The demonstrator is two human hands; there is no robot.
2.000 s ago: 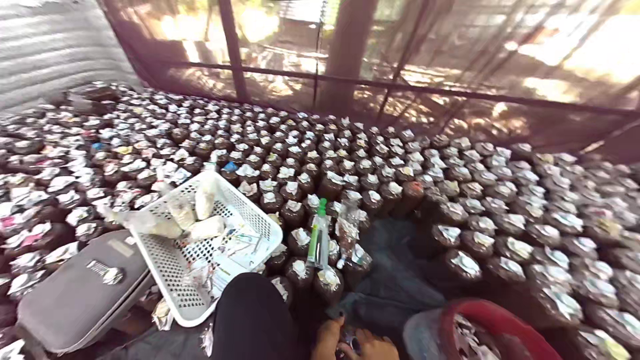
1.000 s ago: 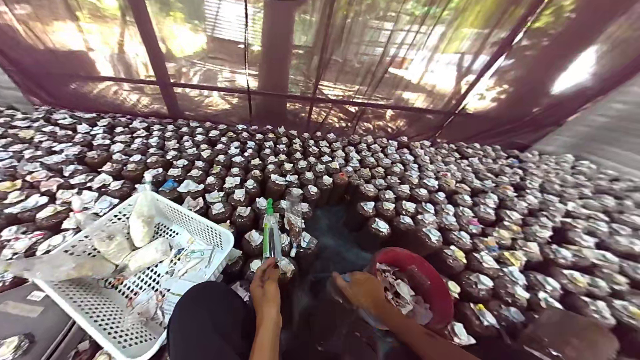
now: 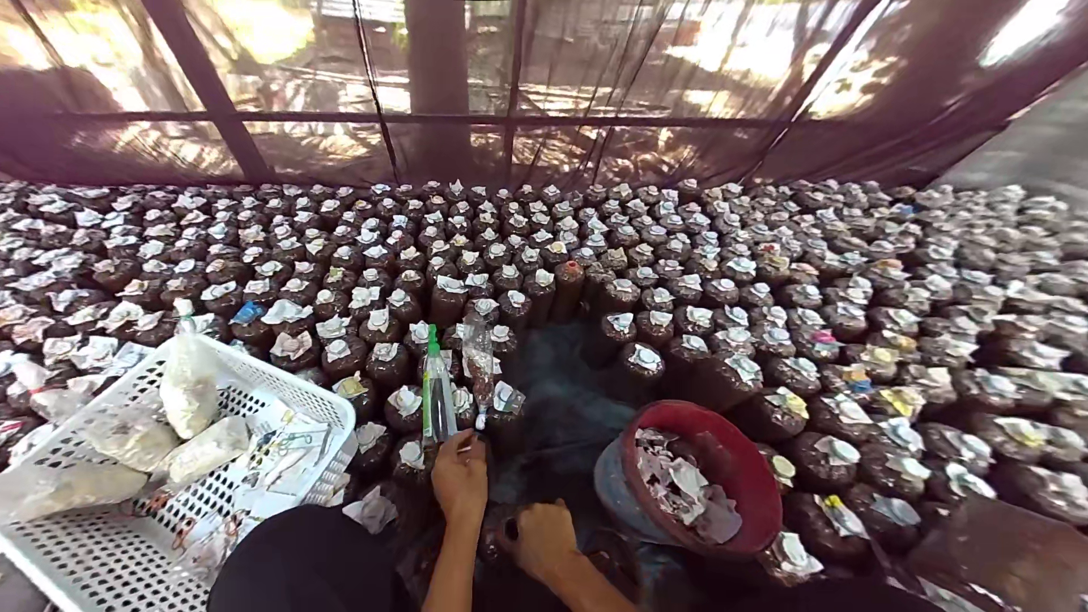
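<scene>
My left hand (image 3: pixel 461 476) is beside the lower end of a clear plastic bag with brown contents (image 3: pixel 478 365), close to a small white plug; whether its fingers hold anything is unclear. A green-topped spray bottle (image 3: pixel 437 391) lies just left of that bag. Lower right, my right hand (image 3: pixel 538 534) is curled at the top of a dark, substrate-filled bag (image 3: pixel 497 540) whose dark round opening shows by the fingers. Its exact grip is hidden. Right of this hand stands a red-rimmed bucket (image 3: pixel 769 501) holding paper scraps (image 3: pixel 687 493).
A white perforated basket (image 3: pixel 336 408) at left holds bags of pale material (image 3: pixel 189 387), paper and scissors (image 3: pixel 293 442). Rows of filled bags with paper-covered tops (image 3: pixel 643 361) surround me. Dark sheeting (image 3: pixel 552 382) lies between them; mesh netting (image 3: pixel 595 144) hangs behind.
The view has swung right since two seconds ago. My right hand has moved from beside the bucket to the dark bag near my left hand.
</scene>
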